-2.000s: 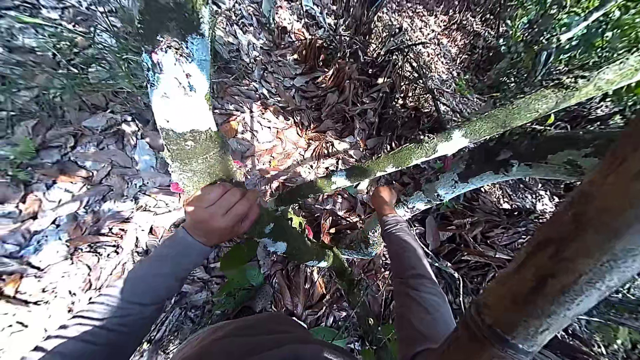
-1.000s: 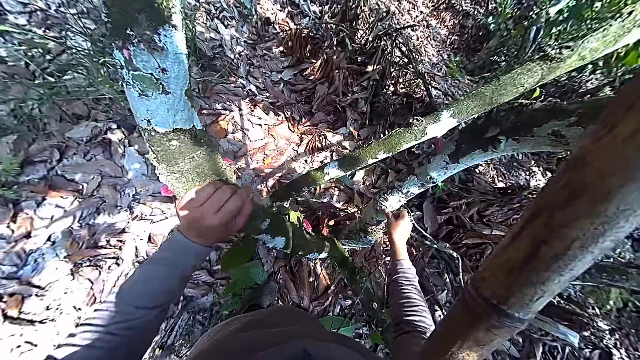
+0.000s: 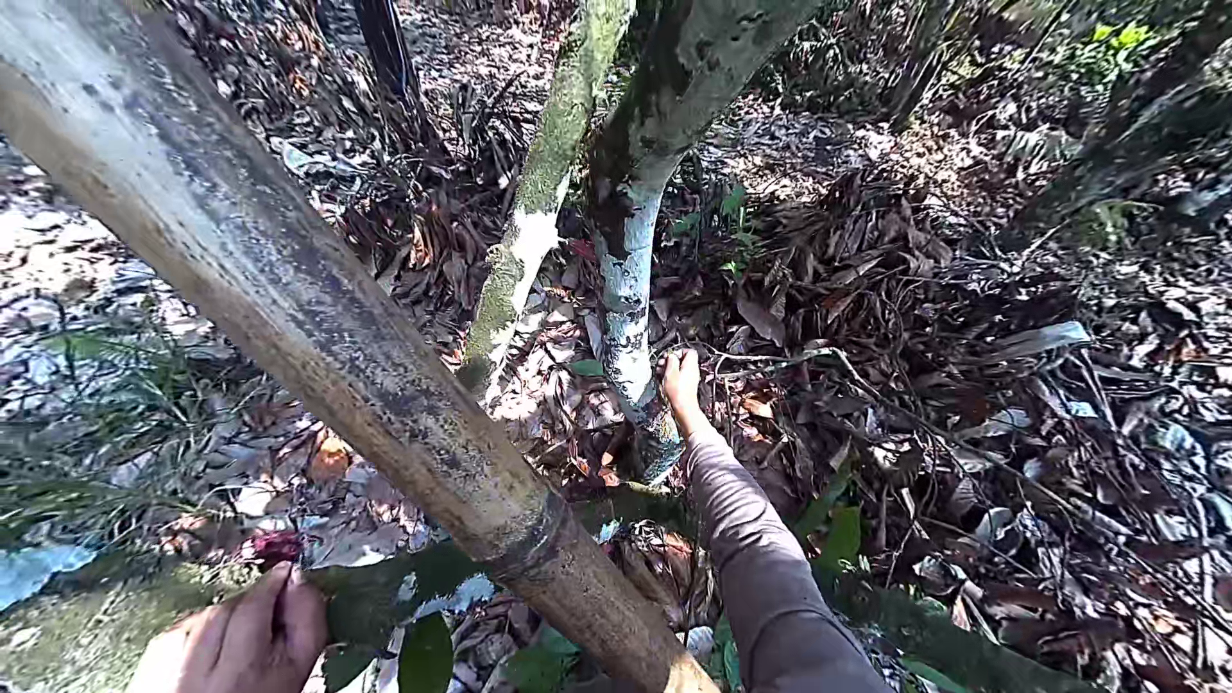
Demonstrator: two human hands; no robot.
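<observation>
My left hand is at the bottom left with its fingers curled, against a mossy trunk. A small dark red thing lies just beyond its fingertips; whether the hand holds it is unclear. My right hand reaches forward, fingers bent, beside the base of a trunk with a whitish lower part. A thin bare twig runs rightward from close to its fingers; the grip itself is too small to read. A second mossy stem leans just left of that trunk.
A thick bamboo pole slants across the near view, between my two hands. Dry leaf litter covers the ground around the trunks. Grass grows at the left, and green leaves hang near the bottom.
The view has swung strongly to the right, so the bamboo pole now crosses the left half. My left hand remains by the mossy trunk, my right hand near the whitish one.
</observation>
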